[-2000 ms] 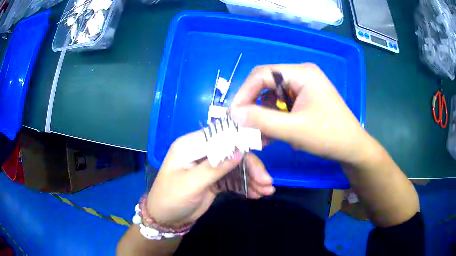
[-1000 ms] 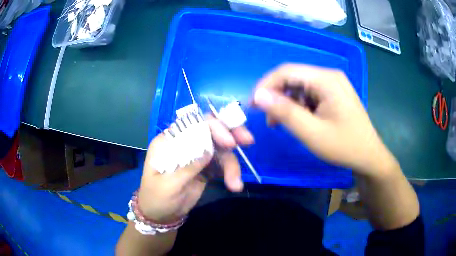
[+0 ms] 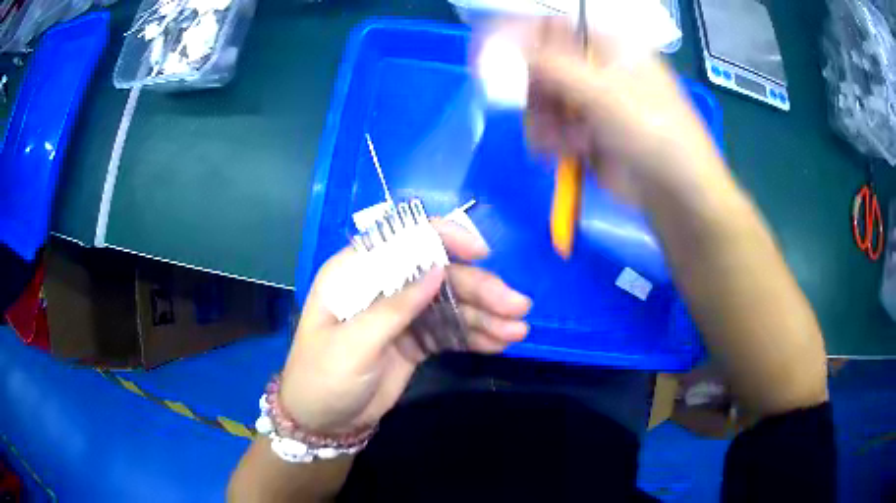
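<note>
My left hand (image 3: pixel 393 314) holds a fanned bundle of labelled metal rods (image 3: pixel 398 251), white labels at the top, rod ends below in the palm. A thin rod (image 3: pixel 378 169) stands out above the bundle over the blue work tray (image 3: pixel 693 329), and another tip shows at its right. My right hand (image 3: pixel 589 98) is blurred over the tray's back edge. It holds an orange-handled tool (image 3: pixel 566 206), handle pointing down. A blurred white thing (image 3: pixel 503 74) is at its fingertips; I cannot tell if a rod is on it. A loose label (image 3: pixel 634 283) lies in the tray at the right.
A clear tub of white-tagged parts (image 3: pixel 182 44) is at the back left, beside a second blue tray (image 3: pixel 39 138). A clear storage box (image 3: pixel 668 22) is behind the tray. A digital scale (image 3: pixel 742 49), orange scissors (image 3: pixel 867 222) and a clear bag (image 3: pixel 860 79) are at the right.
My right hand has moved up and away to the tray's back edge with the orange-handled tool. The loose label now shows in the tray. My left hand still holds the bundle, shifted slightly right.
</note>
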